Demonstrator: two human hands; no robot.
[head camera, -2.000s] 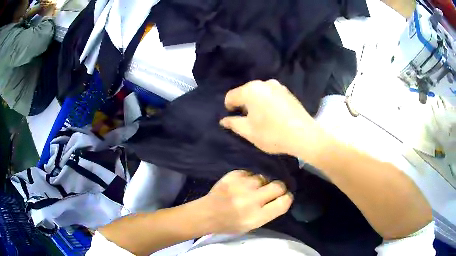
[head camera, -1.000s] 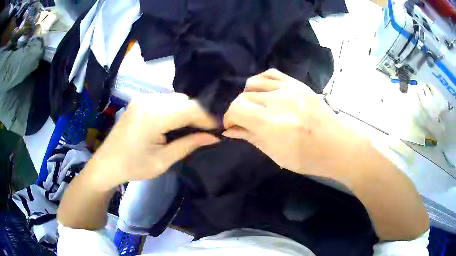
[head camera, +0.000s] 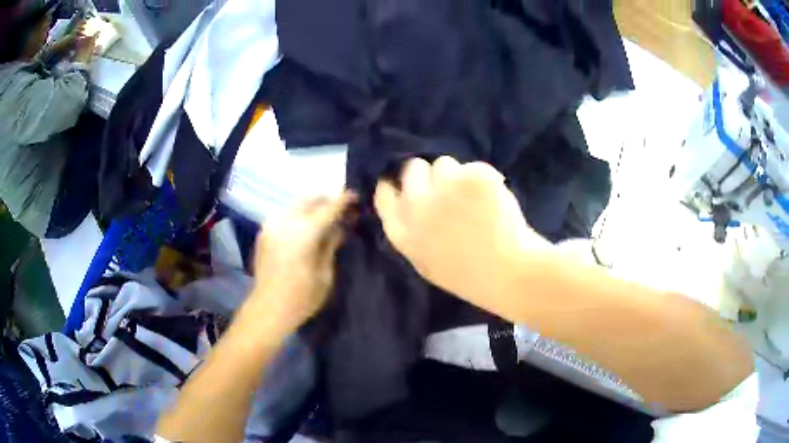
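Observation:
The black garment lies over the white table from the top middle and hangs down towards my lap. My left hand is at the garment's left edge, blurred, with its fingertips on the cloth. My right hand is close to its right, fingers curled and pinching the black cloth. The cloth between the hands is bunched, and the fingertips are partly hidden in it.
The white sewing machine head stands at the right, with pale cloth below it. Black-and-white striped pieces are heaped at lower left, near a blue basket. White and black cloth hangs at upper left. A person works at far left.
My hands were touching at the fingertips and are now apart, higher on the garment. The black cloth hangs down between them, and a strip of the table's front edge is uncovered.

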